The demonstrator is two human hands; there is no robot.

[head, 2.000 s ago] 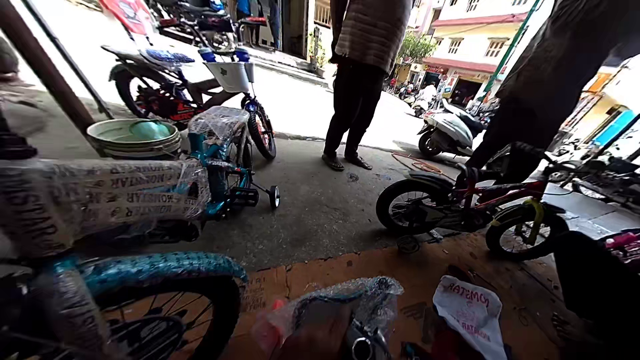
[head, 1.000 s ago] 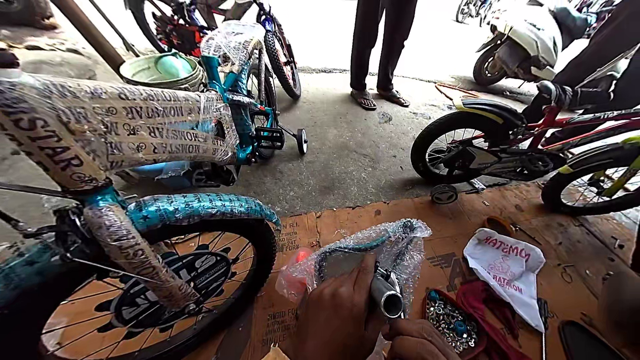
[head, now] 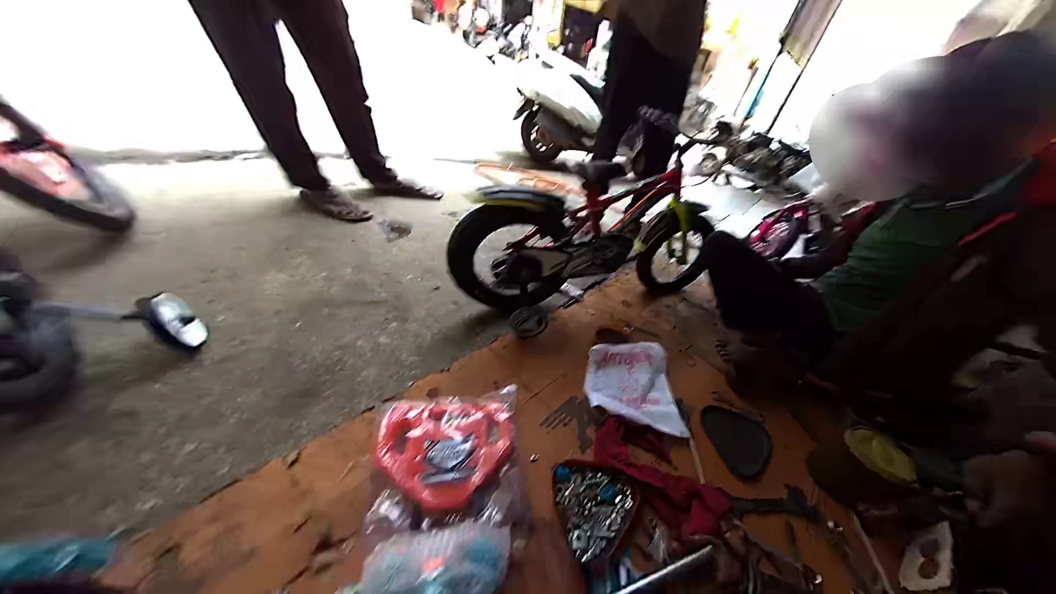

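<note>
Neither my left hand nor my right hand can be made out. On the brown cardboard sheet [head: 272, 503] lies a red plastic part in a clear bag [head: 445, 454], with another clear plastic packet [head: 437, 561] below it. A tray of loose metal fasteners [head: 594, 511] is to their right, beside a dark red cloth [head: 685, 503]. A silver metal rod or tube [head: 668, 571] crosses the bottom edge; what its dark lower end touches is unclear. A white cloth bag with red print [head: 635, 384] lies above the tray.
A small red bicycle [head: 594, 223] with a training wheel stands beyond the cardboard. A co-worker [head: 891, 256] sits at the right. Two people [head: 305, 91] [head: 652, 74] stand farther off, near a parked scooter [head: 565, 103]. Another training wheel [head: 173, 320] shows at left.
The view has swung right. My hands, seen around a silver metal part over bubble wrap one second ago, are out of clear sight. The bagged red part now shows plainly on the cardboard.
</note>
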